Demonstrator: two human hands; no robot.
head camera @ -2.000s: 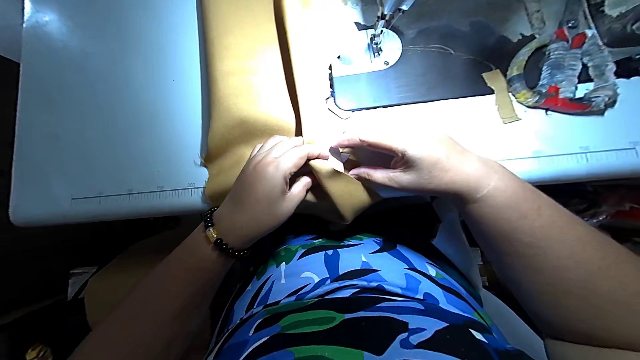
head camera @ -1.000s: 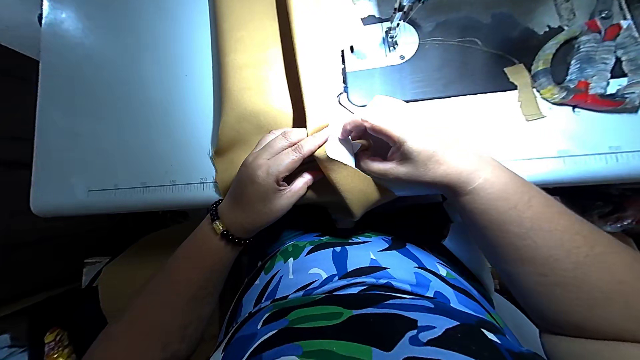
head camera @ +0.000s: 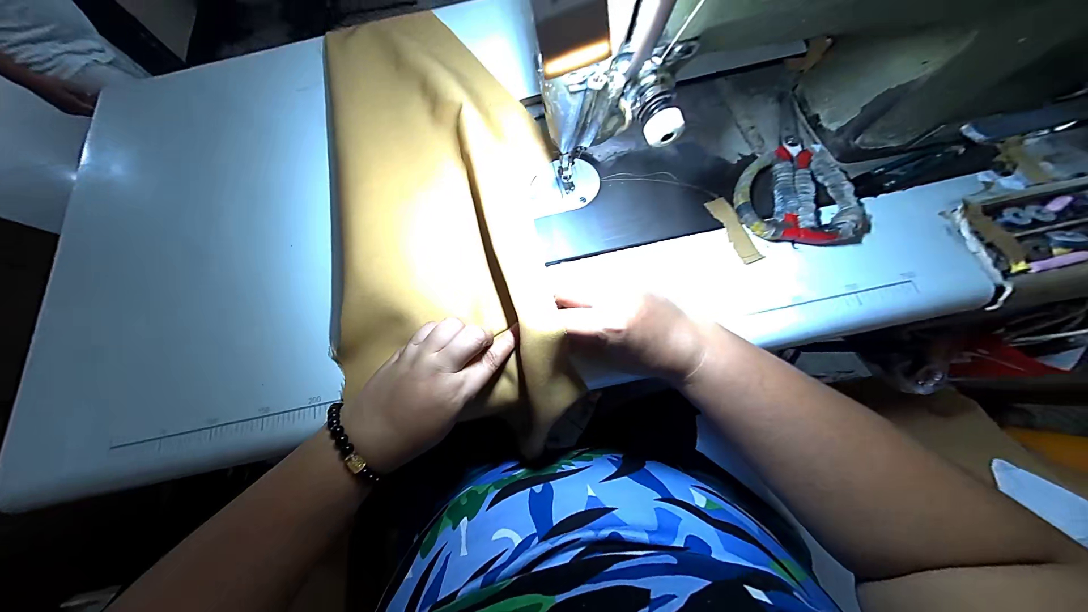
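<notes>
A long piece of mustard-yellow fabric (head camera: pixel 399 195) lies on the white sewing table, its near end hanging over the front edge. A dark fold runs down it. My left hand (head camera: pixel 433 374) rests on the fabric left of the fold, thumb and forefinger pinching it at the fold. At the fabric's right edge, my right hand (head camera: pixel 642 336) has its fingertips on or just under the cloth; glare and the cloth partly hide them. The sewing machine's presser foot (head camera: pixel 567 170) stands beyond the hands, just right of the fabric.
Scissors with wrapped handles (head camera: pixel 799 200) lie on the right, beside a tan fabric scrap (head camera: pixel 735 231). Further right is a tray (head camera: pixel 990 246) of bobbins and small items. A ruler scale (head camera: pixel 221 425) runs along the table's front edge (head camera: pixel 170 476). Another person's hand (head camera: pixel 72 95) is at upper left.
The fabric's turned-up corner between my hands has been lowered, and the cloth lies flatter. My right hand has turned more palm-down at the edge. The view has shifted to show more of the table and machine.
</notes>
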